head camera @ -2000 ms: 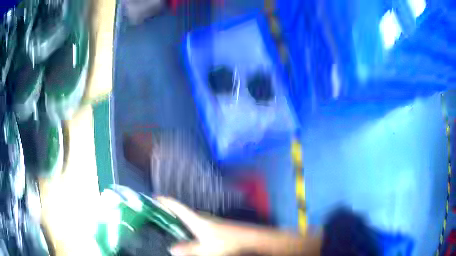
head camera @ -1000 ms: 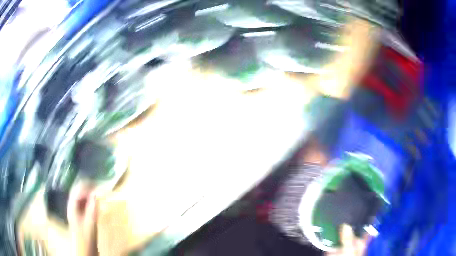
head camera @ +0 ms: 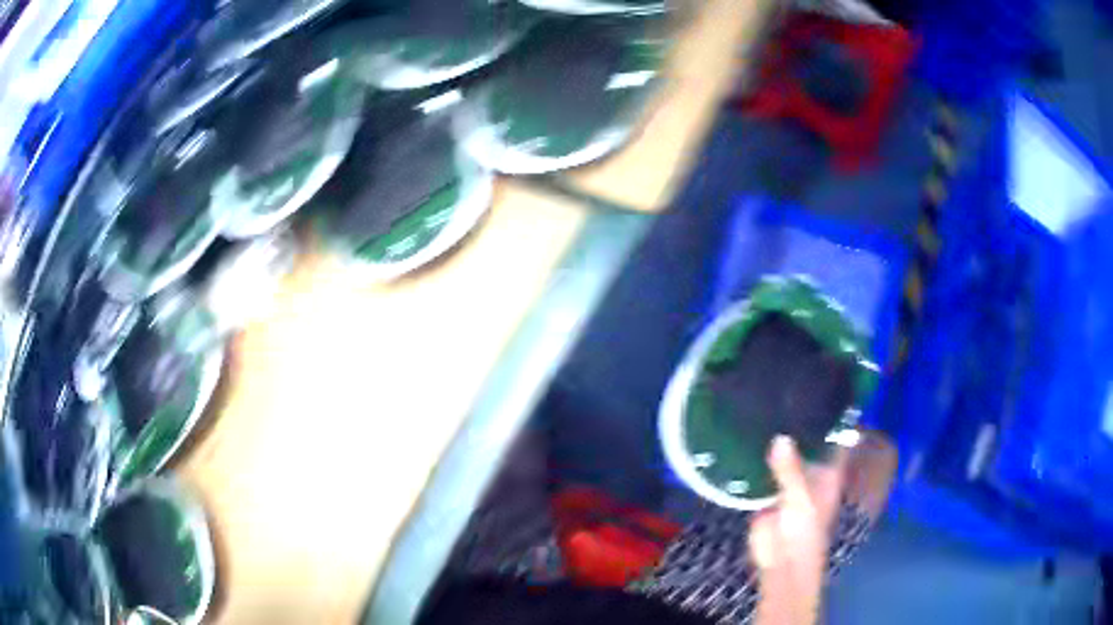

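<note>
A green housing (head camera: pixel 726 427) with a pale shiny rim and a dark inner panel is held up off the right side of the bench. My right hand (head camera: pixel 799 525) grips its lower edge, with a finger lying over the dark panel. The fingers behind the housing are hidden. My left hand is not in view. More green housings (head camera: pixel 555 104) with dark panels lie in overlapping rows along the back and left of the cardboard-covered bench (head camera: pixel 366 391).
A blue crate (head camera: pixel 745 250) stands on the floor, partly hidden behind the held housing. A red stool (head camera: pixel 873 92) is beyond it. A red thing (head camera: pixel 610 537) is low at the bench side. Large blue crates (head camera: pixel 1025 366) fill the right. A blurred white patch (head camera: pixel 250 287) is near the housings.
The view has turned and steadied. The held housing remains in my right hand and appears slightly further left and higher. The hand seen at lower left has gone out of view.
</note>
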